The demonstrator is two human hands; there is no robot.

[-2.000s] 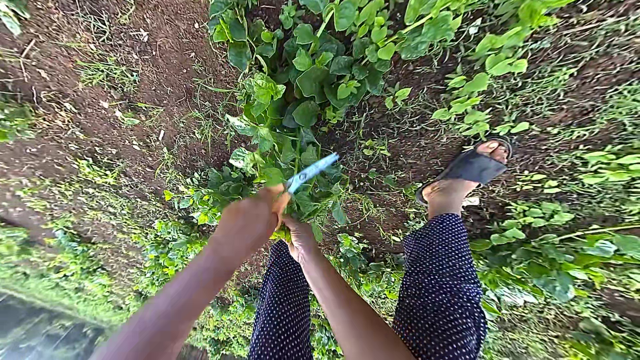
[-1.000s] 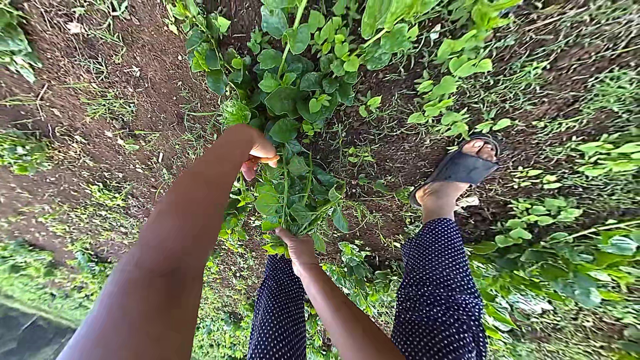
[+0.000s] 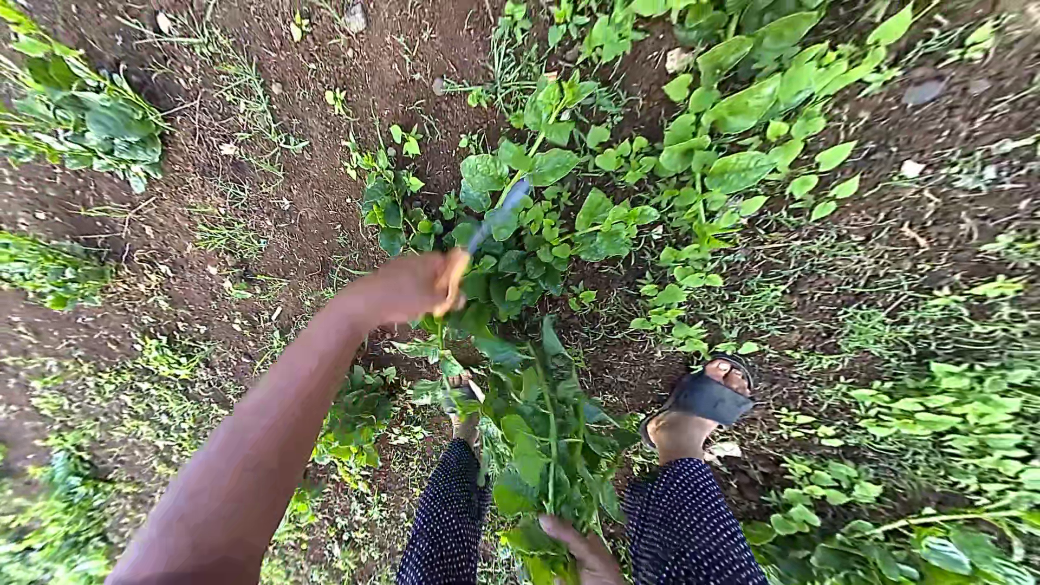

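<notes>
My left hand (image 3: 406,288) is closed around the orange-yellow handle of a knife (image 3: 497,218), its bluish blade slanting up and right over a low leafy green plant (image 3: 520,268). At the bottom, between my legs, my right hand (image 3: 587,552) grips a bunch of cut leafy stems (image 3: 552,439) by its lower end. The bunch points up from that hand, its leaves below the plant under the knife. The fingers of my right hand are partly hidden by leaves and the frame's edge.
A sandaled foot (image 3: 703,402) stands right of the bunch; the other foot (image 3: 463,398) is partly behind leaves. Taller leafy vines (image 3: 739,106) grow at the upper right. A heap of leafy greens (image 3: 106,122) lies at the upper left on brown soil (image 3: 325,73) with small weeds and stones.
My right hand has drawn back toward my body with the leafy bunch. The knife, not visible one second ago, shows again in my left hand. The view has shifted.
</notes>
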